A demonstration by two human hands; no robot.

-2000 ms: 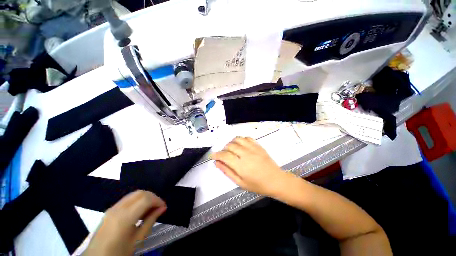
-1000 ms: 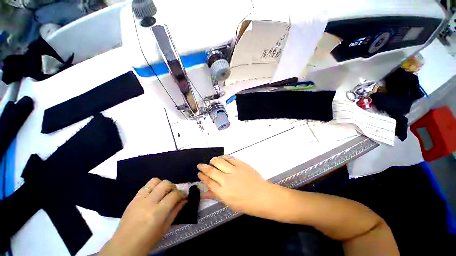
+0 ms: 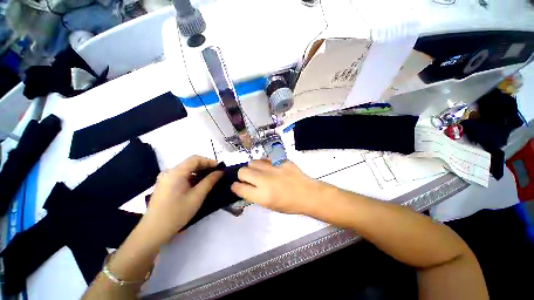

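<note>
A black fabric piece (image 3: 218, 196) lies in front of the presser foot, partly hidden by both hands. My left hand (image 3: 186, 190) pinches its left part between thumb and fingers. My right hand (image 3: 272, 184) holds its right end close to the needle area, fingers bent down on the cloth. The grey block at the presser foot (image 3: 274, 150) sits just behind my right fingers. Whether the cloth is under the foot cannot be told. Another black piece (image 3: 356, 133) lies flat to the right of the needle.
Loose black pieces (image 3: 126, 128) lie left on the white table. A tan cardboard pattern (image 3: 331, 70) leans on the machine. A striped scrap (image 3: 454, 153) and small metal items (image 3: 449, 115) are at the right. A ruler strip (image 3: 304, 243) runs along the front edge. A red stool (image 3: 521, 173) is far right.
Both hands have moved up toward the needle with the black piece, which lay flatter near the table's front one second ago. The camera view has shifted, so the machine appears further right.
</note>
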